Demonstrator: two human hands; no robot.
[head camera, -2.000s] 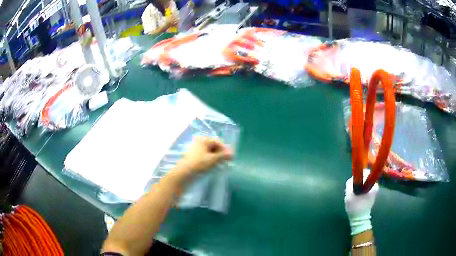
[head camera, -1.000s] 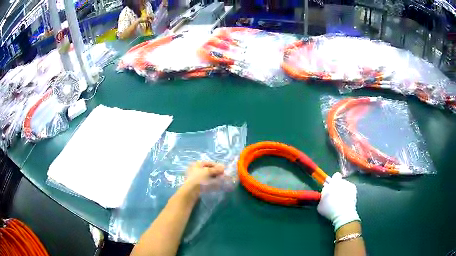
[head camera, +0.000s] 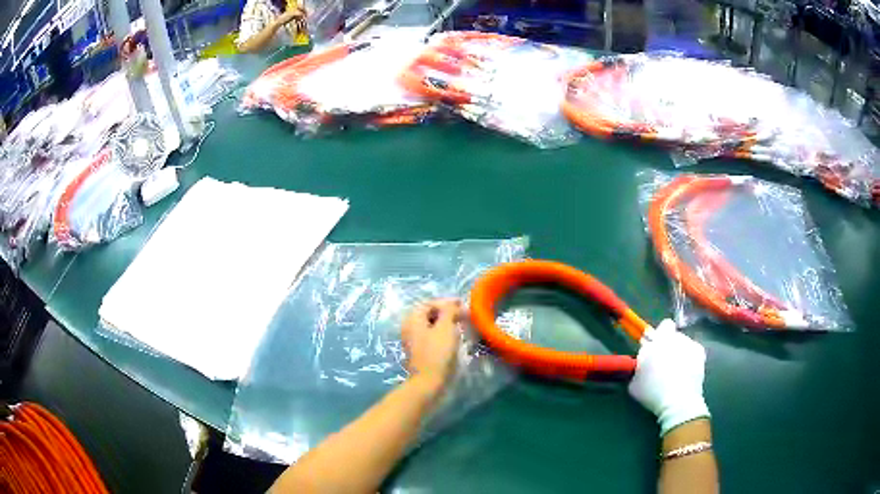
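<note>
An orange cable assembly (head camera: 540, 359), bent into a loop, lies low over the green mat. My right hand (head camera: 669, 376), in a white glove, is shut on its ends at the loop's right side. A clear plastic bag (head camera: 357, 328) lies flat left of the loop. My bare left hand (head camera: 434, 338) is on the bag near its right edge, fingers curled and pinching the film. The loop's rounded left end overlaps the bag's right edge; whether it is inside the opening I cannot tell.
A white stack of bags (head camera: 217, 275) lies left. A bagged cable (head camera: 743, 256) lies right. Bagged cables (head camera: 502, 87) line the far edge. A small fan (head camera: 140, 145) stands by a post. Orange cables (head camera: 43, 453) are at lower left. A person (head camera: 265, 24) is beyond the bench.
The cable loop has come down from upright to low over the mat and moved left to the bag. The clear bag has been drawn off the stack and spread right.
</note>
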